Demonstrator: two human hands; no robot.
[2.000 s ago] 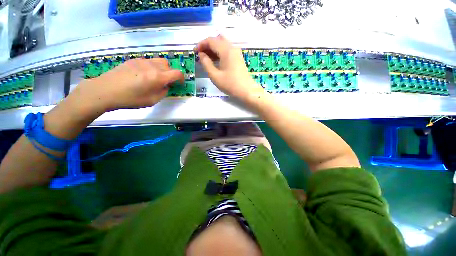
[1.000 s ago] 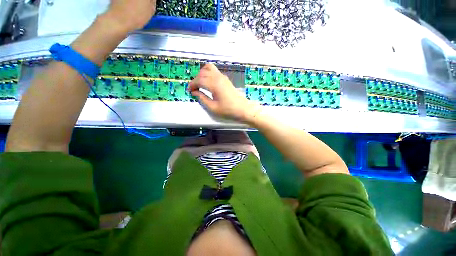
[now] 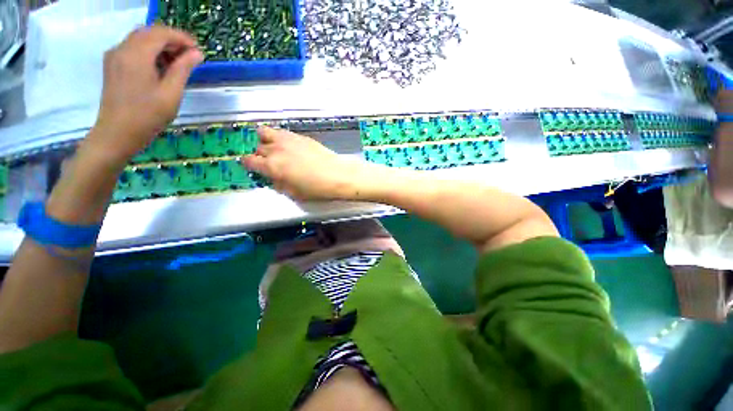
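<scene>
My right hand [image 3: 293, 164] is over the right end of a green PCB panel [image 3: 189, 173], its fingertips down on or just above the boards. Whether it holds a part cannot be told. My left hand [image 3: 153, 76] is raised at the left front corner of the blue parts bin [image 3: 253, 71], thumb and fingertips close together; any small part between them is too small to tell. The bin holds a heap of small dark components [image 3: 233, 28]. My left wrist wears a blue strap [image 3: 60, 226].
A loose pile of silvery components [image 3: 386, 36] lies right of the bin on the white bench. More green panels [image 3: 434, 140] lie in the conveyor track to the right, with metal gaps between. Another person's arm [image 3: 722, 148] is at the right edge.
My left hand went to the bin and has come back from it toward the panel. My right hand has moved left along the panel. The view has shifted, and the panels sit differently.
</scene>
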